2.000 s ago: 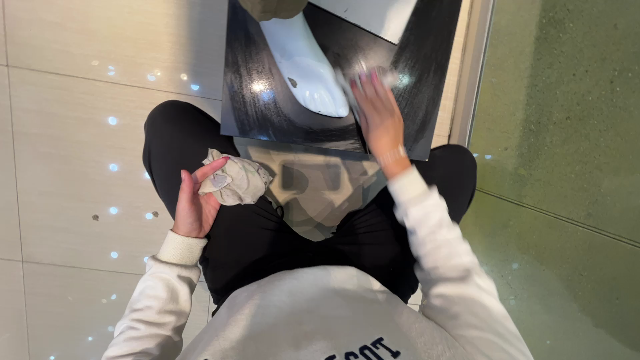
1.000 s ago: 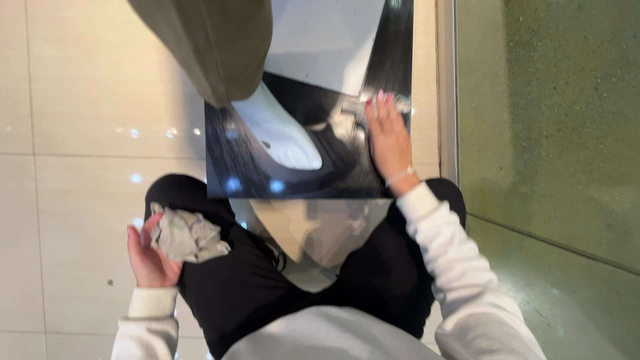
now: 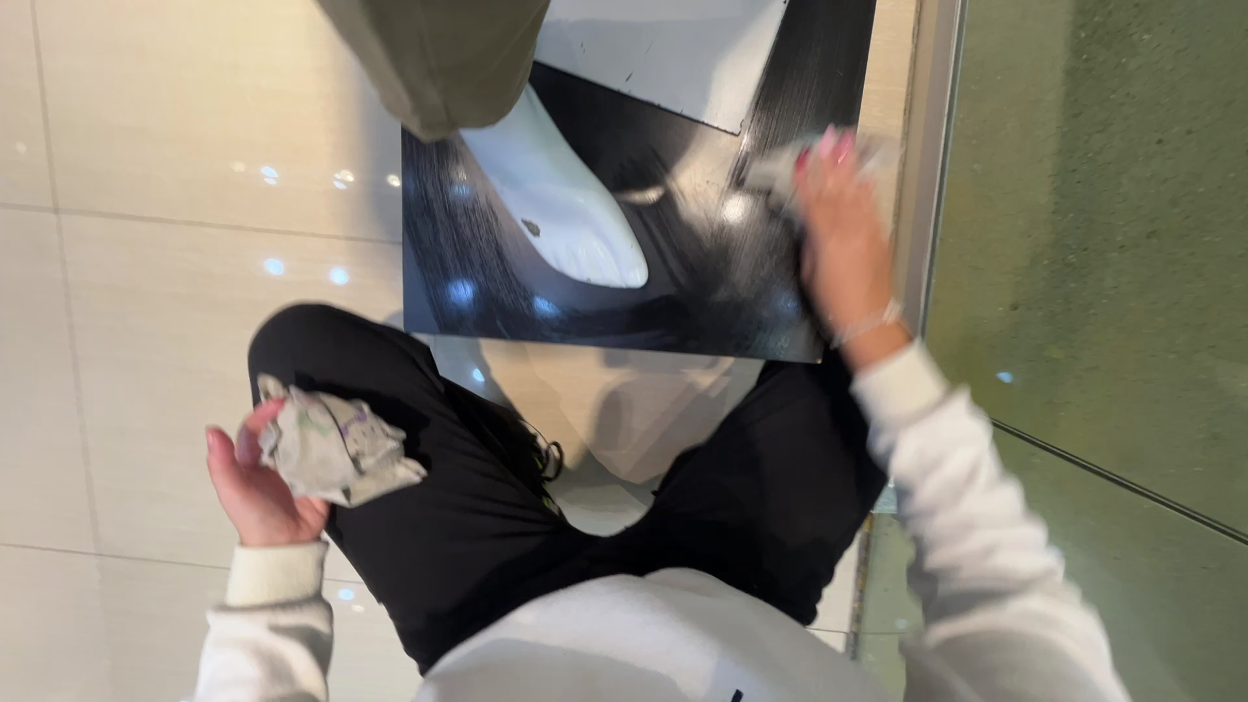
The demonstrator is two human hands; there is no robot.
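Observation:
A crumpled, stained cloth (image 3: 341, 448) rests in my left hand (image 3: 258, 478), above my left thigh. My right hand (image 3: 843, 244) presses a light cloth or wipe (image 3: 775, 171) onto the right side of a glossy black base plate (image 3: 604, 327); both are blurred. On that plate stands the white foot of a mannequin (image 3: 575, 214), with a small dark chip on its surface. An olive trouser leg (image 3: 448, 58) hangs over the ankle. Streaks and light reflections show on the black surface.
A white panel (image 3: 673, 58) lies over the back of the black plate. Beige floor tiles (image 3: 195, 322) are at the left. Along the right runs a metal edge strip (image 3: 926, 195) beside a greenish glass or floor surface (image 3: 1102, 244). My knees flank the plate's front.
My right hand has moved about over the right part of the black plate with its cloth. My left hand still holds the crumpled cloth. The view has shifted, showing more of the olive trouser leg.

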